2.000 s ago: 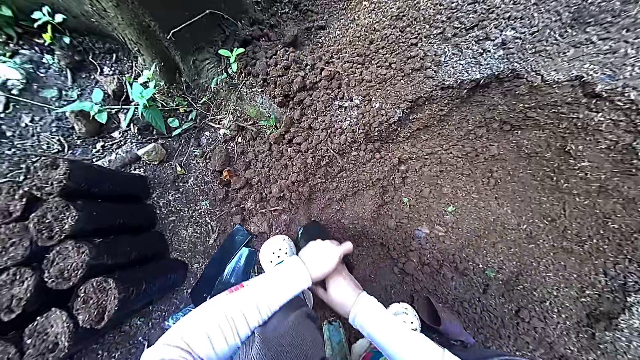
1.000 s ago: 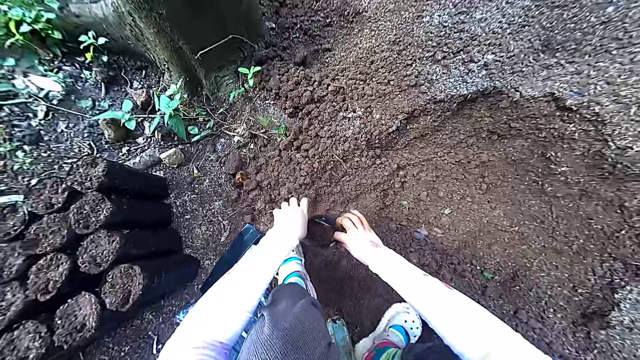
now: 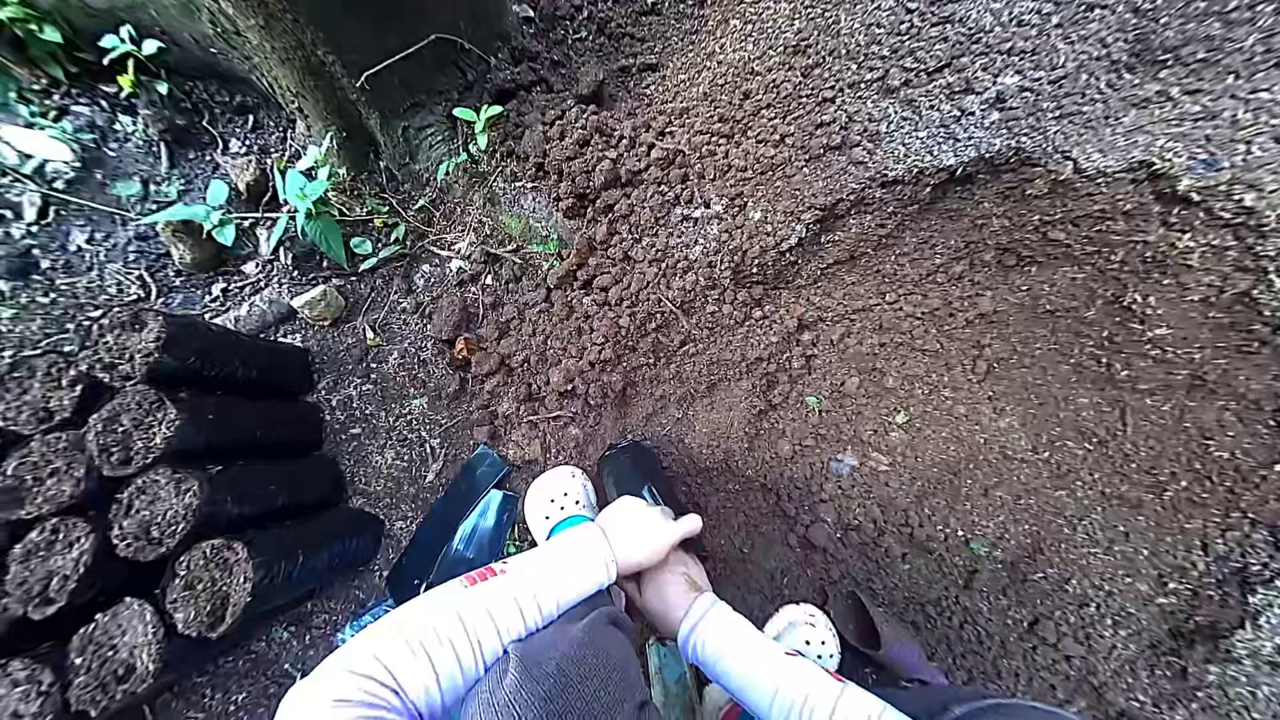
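Observation:
A black plastic grow bag [image 3: 637, 472] lies between my feet, its far end pointing away from me over the soil. My left hand [image 3: 645, 535] is closed around its near part, thumb pointing right. Just below, touching it, my right hand [image 3: 672, 590] is also closed at the bag's near end, which the hands hide. Flat black plastic bags [image 3: 455, 525] lie on the ground left of my white perforated clog [image 3: 560, 500]. Filled soil bags [image 3: 245, 430] are stacked on their sides at the left.
Loose brown soil [image 3: 950, 400] spreads ahead and to the right, with a raised edge behind. A tree trunk [image 3: 310, 80], small green plants [image 3: 310, 205] and a stone [image 3: 319, 304] are at the upper left. Another white clog [image 3: 803, 635] and a scoop-like object [image 3: 868, 625] are at the lower right.
A second ago my hands were apart at the open mouth of a bag; now they are together around the bag, which lies tilted forward.

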